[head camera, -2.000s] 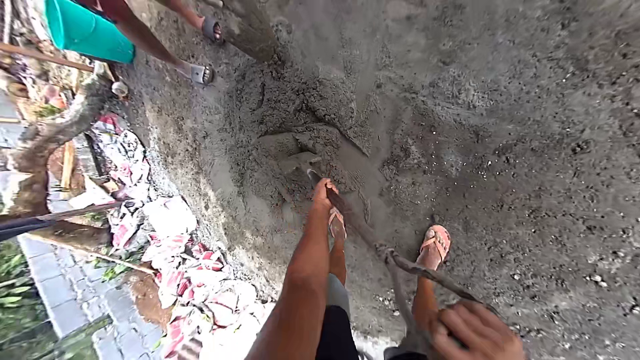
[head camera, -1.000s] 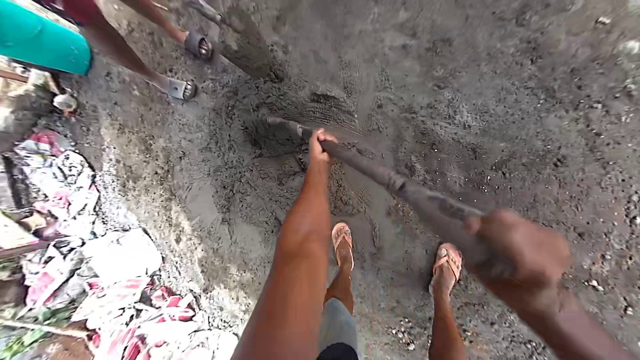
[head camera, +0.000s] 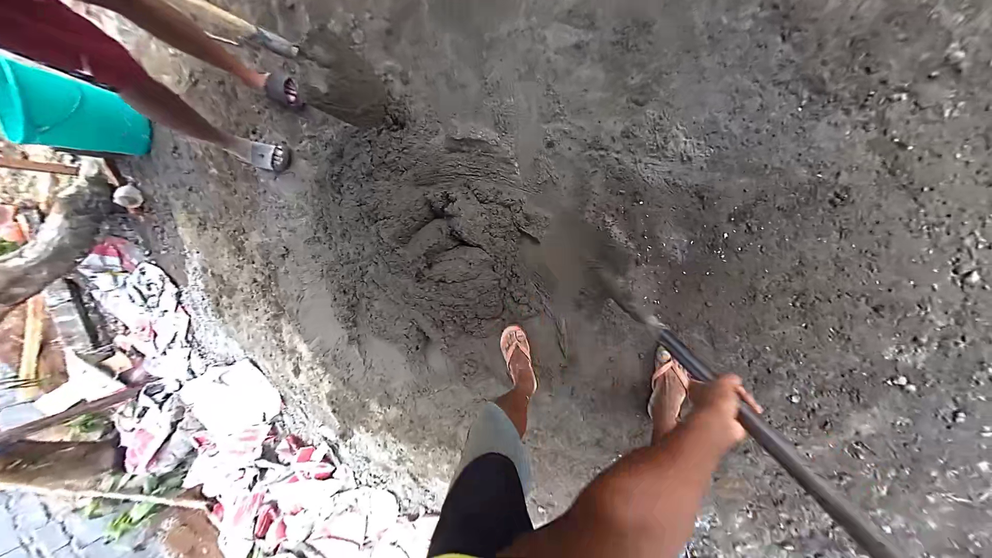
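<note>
My left hand is closed around the dark handle of a shovel, which slants from the lower right corner up toward the middle. The shovel's blade is blurred, at the right edge of a heap of wet grey mortar. My left forearm crosses above my right leg. My right hand is out of view, and the handle's far end runs off the lower edge. Below the heap are my two feet in pink flip-flops, one close to the mortar, the other beside the handle.
A person in grey sandals stands at the upper left, near a second shovel with its blade at the heap's edge. A green bucket is behind them. Torn sacks, a log and sticks lie at the left.
The shovel blade has moved from the heap to its right side. My left hand has swung right and down with the handle. My right hand, on the handle before, has left the view.
</note>
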